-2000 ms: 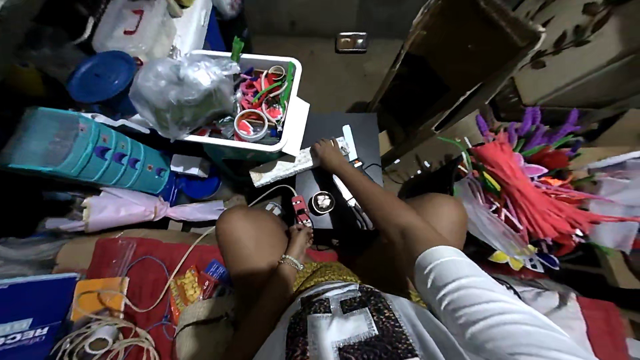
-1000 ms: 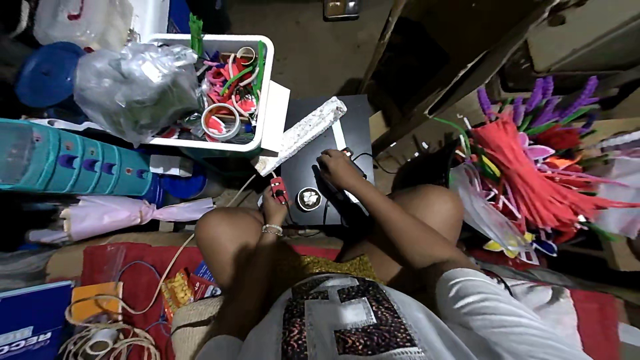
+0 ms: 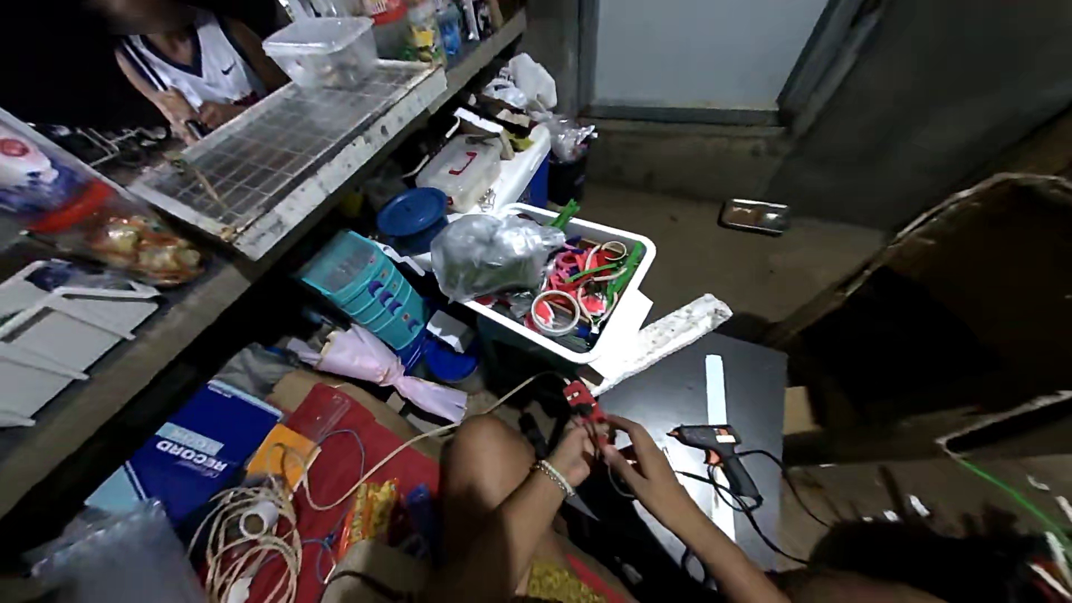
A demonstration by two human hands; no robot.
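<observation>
A red extension socket (image 3: 582,400) with a pale cord is held in my left hand (image 3: 576,454), which wears a beaded bracelet. The fingers of my right hand (image 3: 641,459) are at the lower end of the socket; whether they grip it or a plug cannot be made out. On the dark board (image 3: 662,402) to the right lies a black hot glue gun (image 3: 720,456) with its cord, across a white strip (image 3: 716,389). A white textured foam strip (image 3: 678,335) rests between the board's far edge and the white bin.
A white bin (image 3: 578,356) holds pipe cleaners and tape rolls, with a plastic bag (image 3: 494,251) on top. Teal drawers (image 3: 368,285) and a pink wrapped bundle (image 3: 377,368) are at left. Coiled cord (image 3: 251,536) lies lower left. A person (image 3: 201,67) sits behind the grid-topped counter (image 3: 293,142).
My right hand has left the board and come over to the red socket beside my left hand. The glue gun now shows plainly. The view has swung left.
</observation>
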